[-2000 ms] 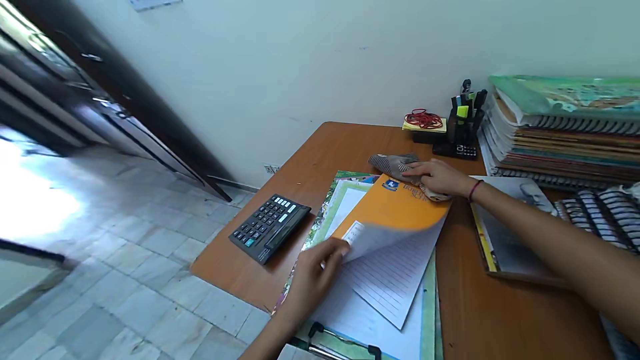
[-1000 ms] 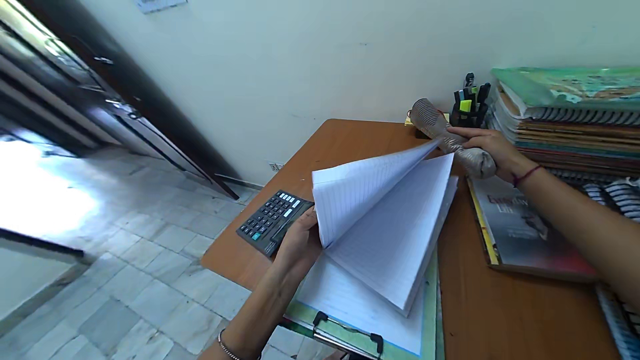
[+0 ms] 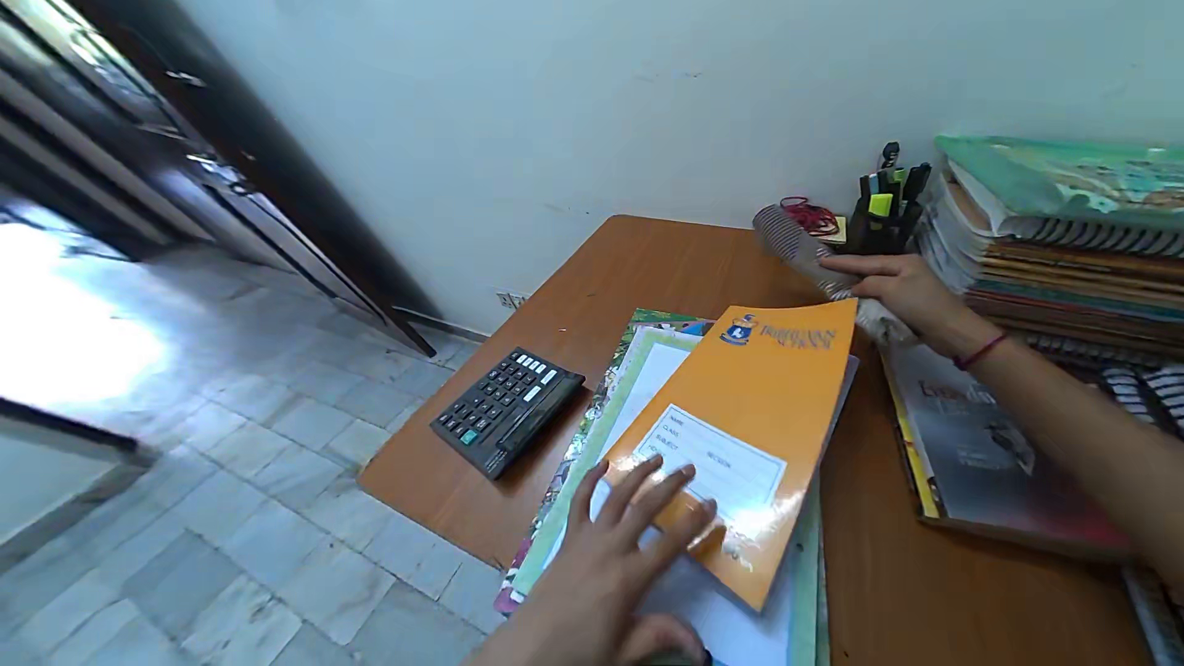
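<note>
An orange-covered notebook (image 3: 740,398) lies closed, its label upward, on a clipboard with papers (image 3: 592,462). My left hand (image 3: 620,546) rests with spread fingers on the lower left of the notebook's cover. Beyond the notebook's top right corner, my right hand (image 3: 893,287) holds a crumpled grey striped cloth (image 3: 800,245), part of which hangs below the palm. Left of the papers sits a black desk calculator (image 3: 507,407).
A black pen holder (image 3: 879,222) and a bundle of red string (image 3: 809,217) stand by the wall. To the right are a tall stack of notebooks (image 3: 1064,250) and a glossy book (image 3: 980,444). The wooden table's (image 3: 425,499) left edge drops to a tiled floor.
The notebook, held open with its lined pages raised one second ago, now lies closed with the orange cover up. My left hand has moved from the pages onto the cover.
</note>
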